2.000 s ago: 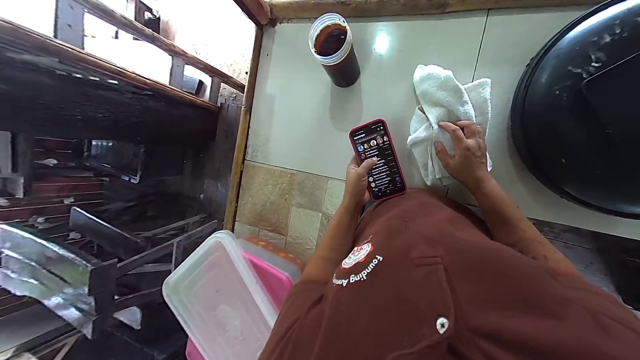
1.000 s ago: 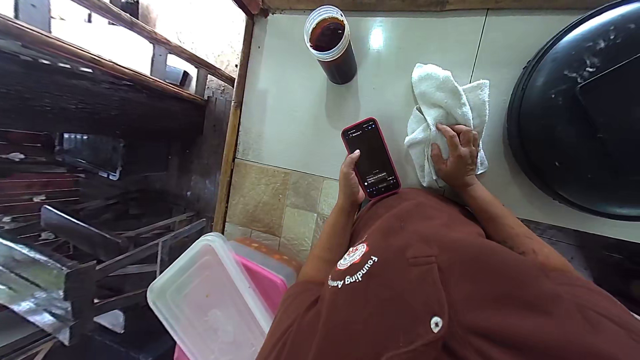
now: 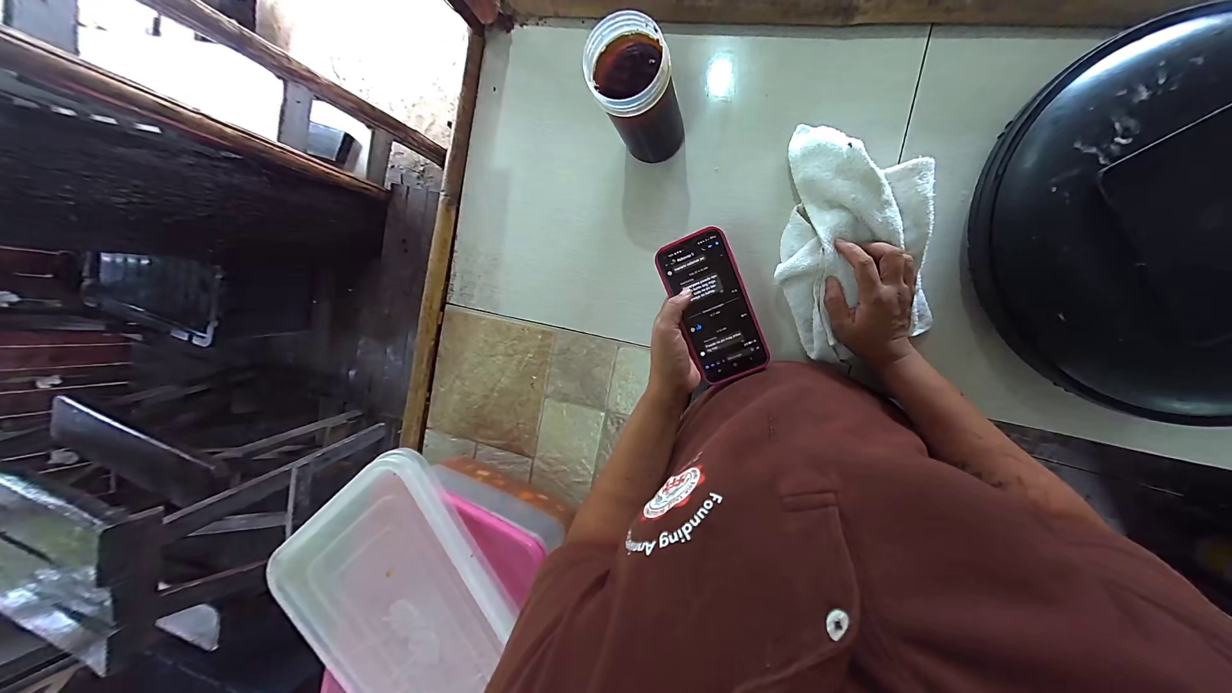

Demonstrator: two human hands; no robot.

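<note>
A smartphone in a pink-red case (image 3: 713,306) is held by my left hand (image 3: 676,348), whose thumb lies on its lit screen; the screen bears text. My right hand (image 3: 876,300) rests with bent fingers on a crumpled white towel (image 3: 839,192), which lies on the tiled counter (image 3: 549,173). Whether the fingers grip the cloth, I cannot tell. Beyond the phone stands an uncapped clear plastic jar of dark brown liquid (image 3: 647,123).
A large round black lid or basin (image 3: 1107,279) sits at the right. Below left are a translucent plastic lid (image 3: 385,568) and a pink container (image 3: 502,541). A wooden edge strip (image 3: 443,241) bounds the counter's left side, beside dark wooden structures.
The phone's screen has changed from a list to a nearly blank page, then to a message view. My left thumb has moved on the screen. My right hand has stayed on the towel.
</note>
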